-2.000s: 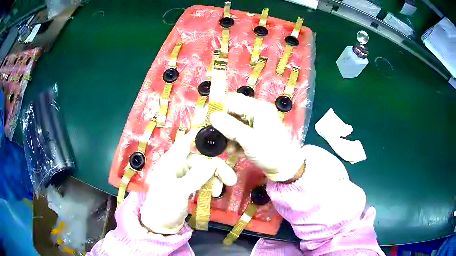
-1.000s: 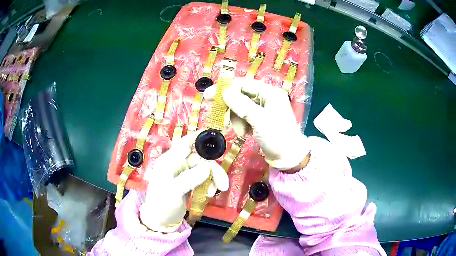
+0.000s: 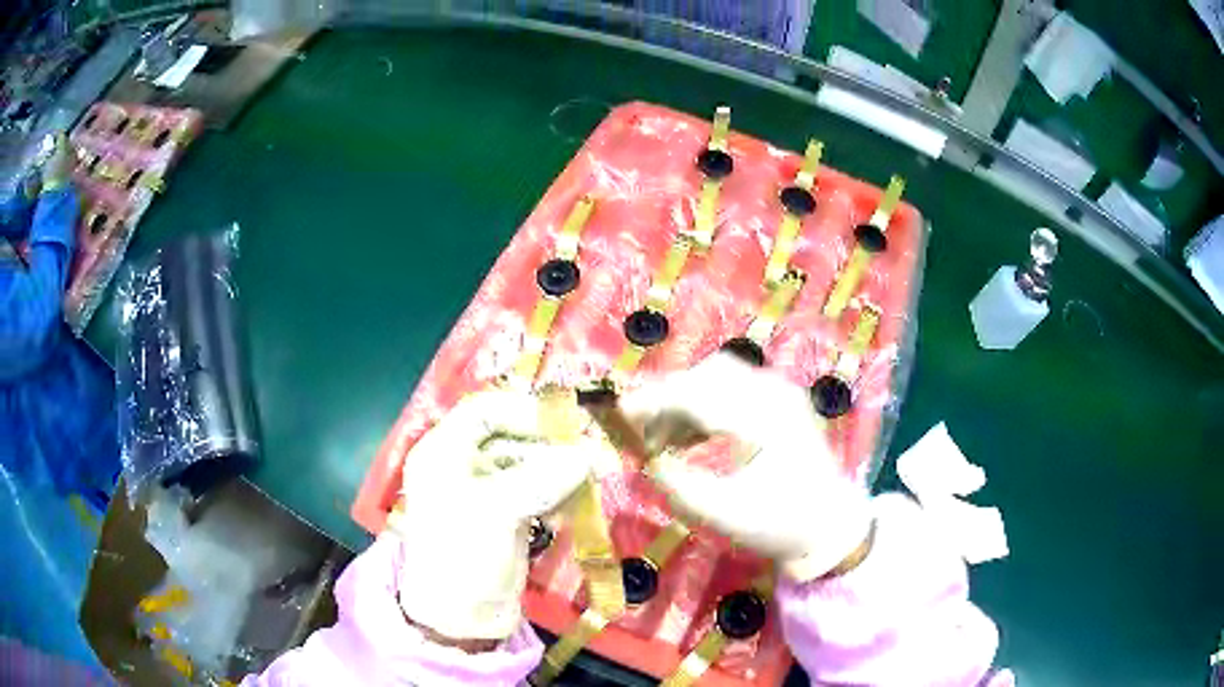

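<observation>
My left hand (image 3: 483, 510), in a white glove, holds a gold-banded wristwatch (image 3: 591, 523) over the lower middle of the salmon-red tray (image 3: 443, 403). My right hand (image 3: 758, 456), also in a white glove, has its fingers at the upper end of the same watch. The fingers are blurred, and the held watch's black head shows only as a dark edge between the hands. Rows of other watches with black round heads, such as one with its black head (image 3: 646, 326) face up, lie on the tray under clear film. Some are partly hidden by my hands.
A small bottle with a round stopper (image 3: 1009, 309) and white cloth pieces (image 3: 942, 460) are right of the tray. A plastic-wrapped dark roll (image 3: 188, 356) and an open cardboard box (image 3: 121, 577) are left. A blue-sleeved person (image 3: 40, 295) reaches to another tray (image 3: 128, 148) at far left.
The view has shifted, so the tray appears lower and further right. The held watch has turned, and its black face no longer shows towards me. A blue sleeve has come into view at left.
</observation>
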